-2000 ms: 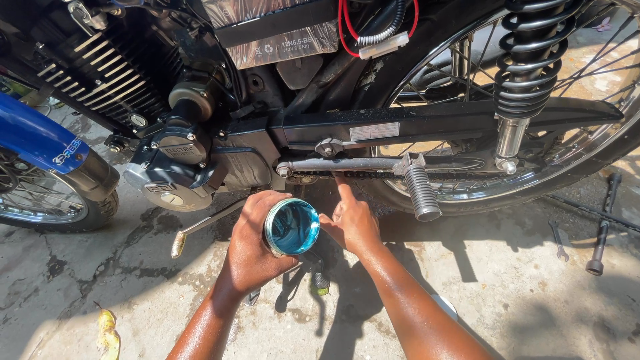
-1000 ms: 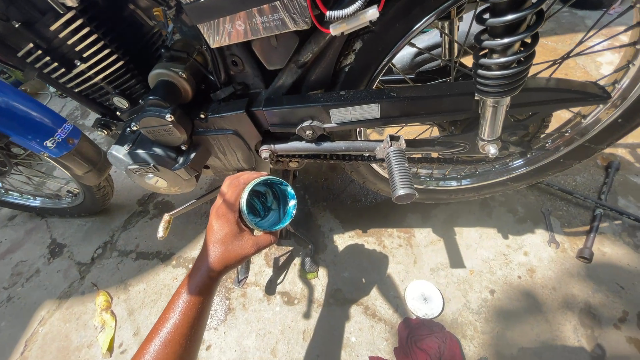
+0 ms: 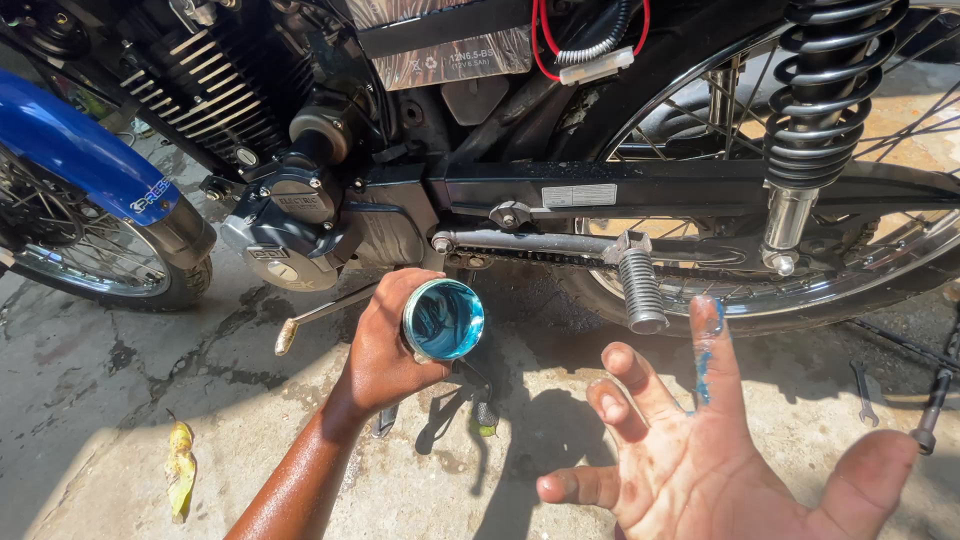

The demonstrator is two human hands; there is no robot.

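My left hand (image 3: 390, 345) is closed around an open round tub of blue grease (image 3: 444, 320), its mouth turned toward me. Blue grease is smeared on the inner wall. My right hand (image 3: 697, 442) is raised palm up at the lower right with fingers spread, holding nothing; blue grease streaks its index finger. Behind both hands stands a motorcycle. Its drive chain (image 3: 555, 259) shows partly below the swingarm (image 3: 675, 184), behind the footrest bar (image 3: 532, 241). The ribbed footpeg (image 3: 642, 292) lies just above my right hand's fingers.
The gear pedal (image 3: 286, 336) is left of the tub. A coil shock absorber (image 3: 825, 97) and the rear wheel (image 3: 750, 315) are at right. An open-end wrench (image 3: 864, 394) and a socket tool (image 3: 934, 412) lie on the concrete. A yellowed leaf (image 3: 181, 469) lies at lower left.
My right hand was near the chain two seconds ago, was out of view one second ago, and is now raised at lower right. My left hand still holds the tub.
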